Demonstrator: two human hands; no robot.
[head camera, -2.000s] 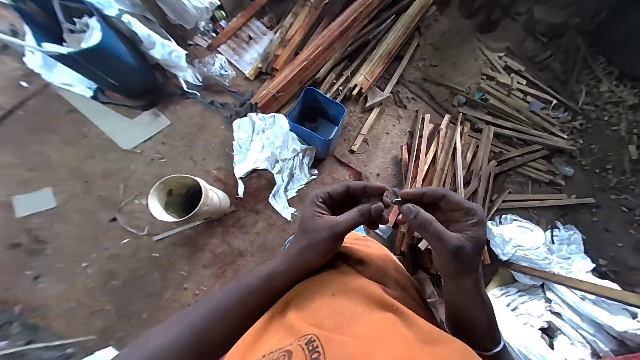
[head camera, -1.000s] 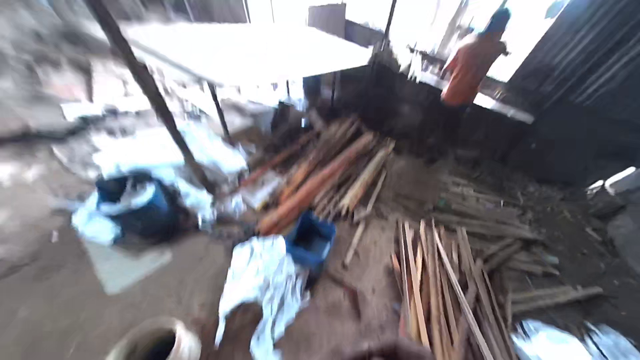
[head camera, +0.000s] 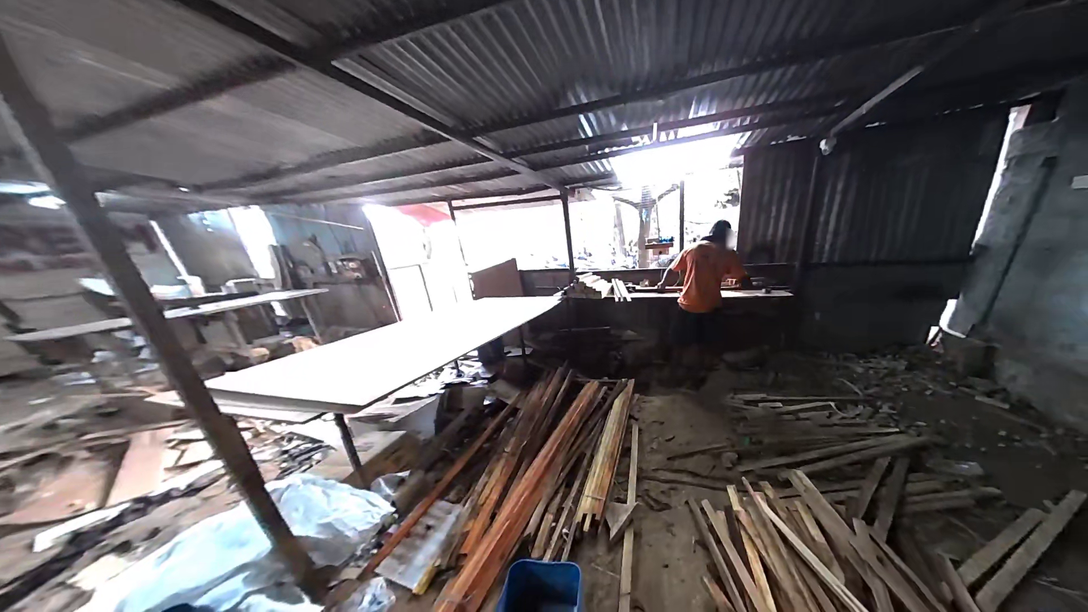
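Neither my left hand nor my right hand is in the head view now, so what they hold is hidden. Nearest to me at the bottom edge stands a blue plastic bucket (head camera: 541, 586), cut off by the frame. Behind it lies a pile of reddish-brown wooden strips (head camera: 531, 484). To the right, paler wooden sticks (head camera: 790, 544) lie in a loose heap on the dirt floor.
A large white board (head camera: 382, 353) rests on a table at the left, behind a slanting post (head camera: 170, 340). Clear plastic sheeting (head camera: 280, 527) lies below. A person in an orange shirt (head camera: 704, 276) stands at a far workbench (head camera: 765, 294). Scrap wood (head camera: 833, 442) litters the floor.
The view has swung up strongly from my lap to the shed. Both my hands, fingering a small object two seconds ago, have left the view.
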